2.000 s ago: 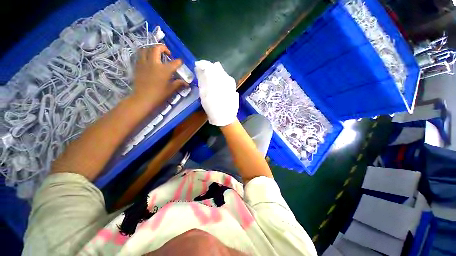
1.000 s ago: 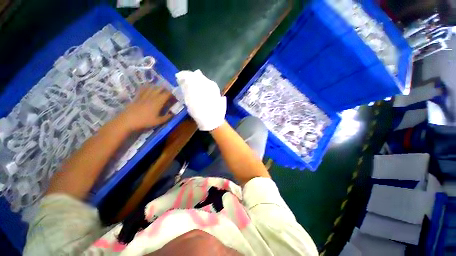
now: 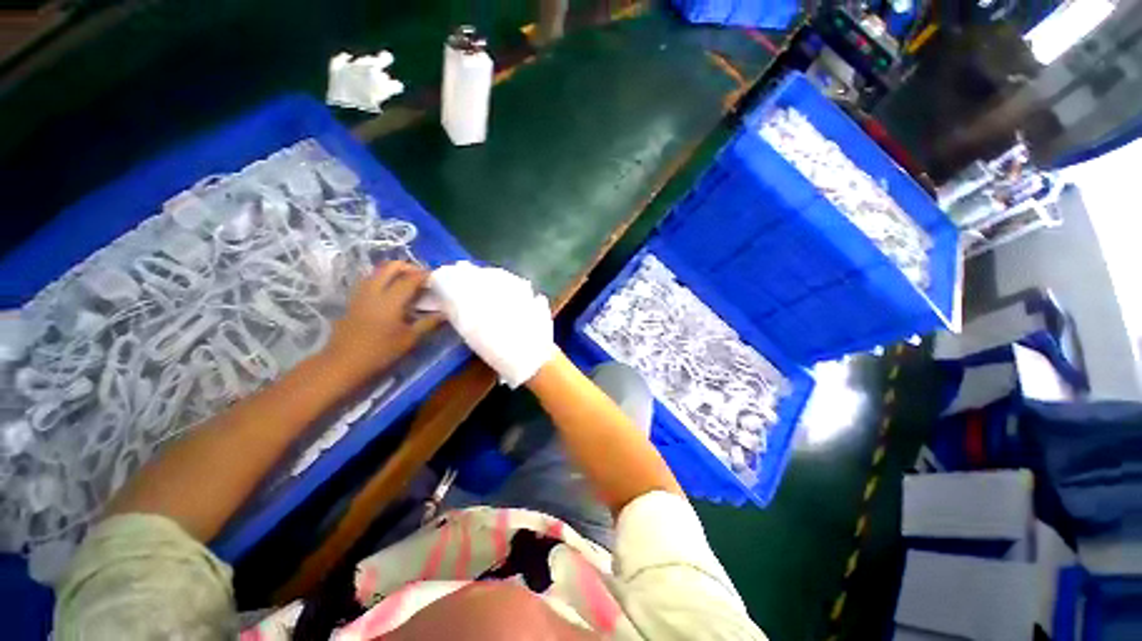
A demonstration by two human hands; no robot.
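Note:
My bare left hand is over the near right corner of the blue tote, with its fingers closed on a small white corded unit. My right hand, covered in a white glove or cloth, meets it and grips the unit's other side. The unit is mostly hidden between the hands. Looped white cords lie piled over units in the tote. A row of small white blocks stands along its near edge, partly behind my left forearm.
A white bottle with a metallic top and a white crumpled glove lie beyond on the green bench. A low blue tote of corded units is right of my legs, beside stacked blue totes. Pale boxes are far right.
The view has tilted up, bringing the bottle and the whole crumpled glove into sight. My hands have come together; the left was spread at the tote's edge one second ago.

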